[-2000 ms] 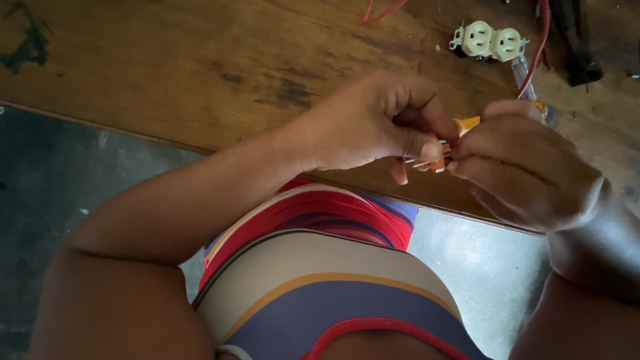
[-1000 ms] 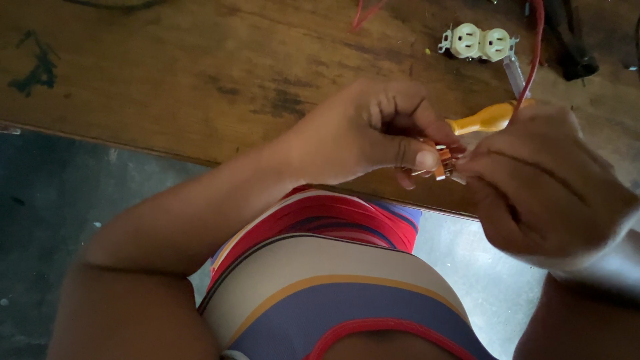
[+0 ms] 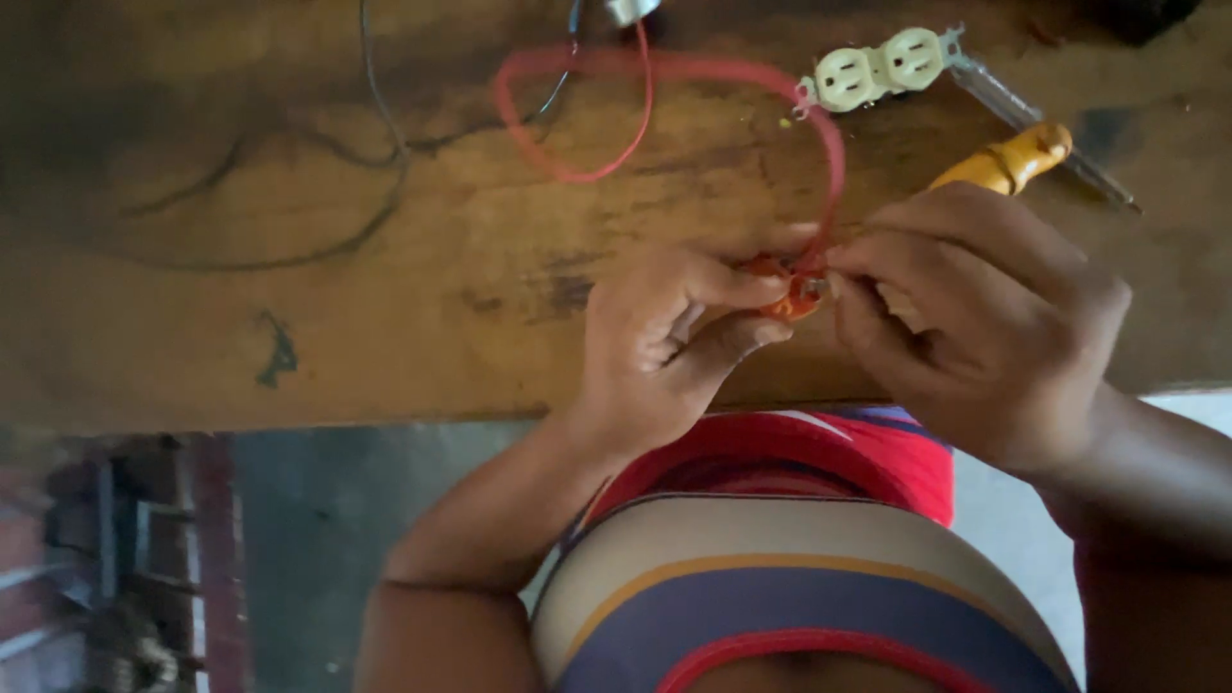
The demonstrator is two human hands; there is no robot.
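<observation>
Between thumb and fingers, my left hand [image 3: 664, 337] grips a small orange electrical part [image 3: 791, 300] with metal pieces on it. A red wire [image 3: 835, 164] runs down to this part from a loop on the table. The thumb and index fingertips of my right hand [image 3: 982, 318] are pinched at the part's right side, on the wire's end as far as I can tell; the fingertips partly hide it. A yellow handle [image 3: 1011, 162] lies just beyond my right hand, its other end hidden by that hand.
A cream duplex receptacle [image 3: 878, 71] lies at the back right of the wooden table [image 3: 462, 356], beside a clear-handled screwdriver [image 3: 1020, 106]. A dark cable [image 3: 371, 226] curves across the left. A white fitting [image 3: 631, 10] with wire is at the top edge.
The view has shifted left. The red wire now reaches the orange part between my hands. Both hands stay close together at the part.
</observation>
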